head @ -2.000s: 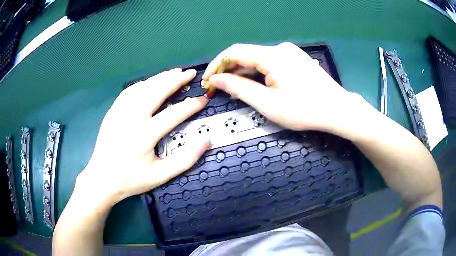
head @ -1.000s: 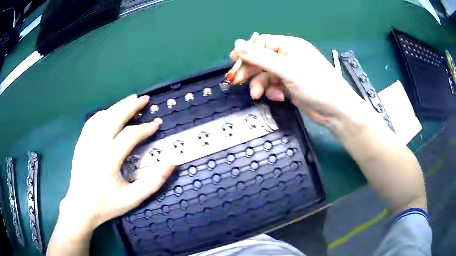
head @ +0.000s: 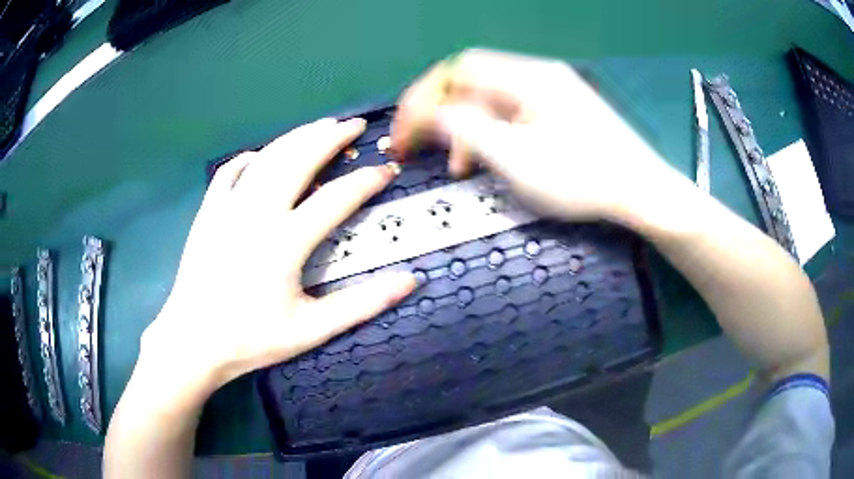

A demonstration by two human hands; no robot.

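A black pocketed tray (head: 487, 374) lies in front of me, tilted slightly. A pale fixture bar (head: 415, 229) with a row of stations lies across it. My left hand (head: 272, 253) holds the bar's left end, thumb on the near edge and fingers over the far side. Small coppery round components (head: 351, 153) sit in the tray's far row. My right hand (head: 506, 131) is blurred over the tray's far side, fingers pinched around a small yellowish tool (head: 452, 77), mostly hidden by the fingers.
Several fixture bars (head: 91, 327) lie at the left. Another bar (head: 752, 159) lies at the right, beside slim silver tweezers (head: 701, 131) and a white paper (head: 803, 201). A dark tray (head: 824, 122) stands at the right edge. Black equipment (head: 159, 19) is at the far left.
The view has shifted, so the tray appears further right. My right hand has moved left along the far row, closer to my left fingertips. My left hand still holds the bar.
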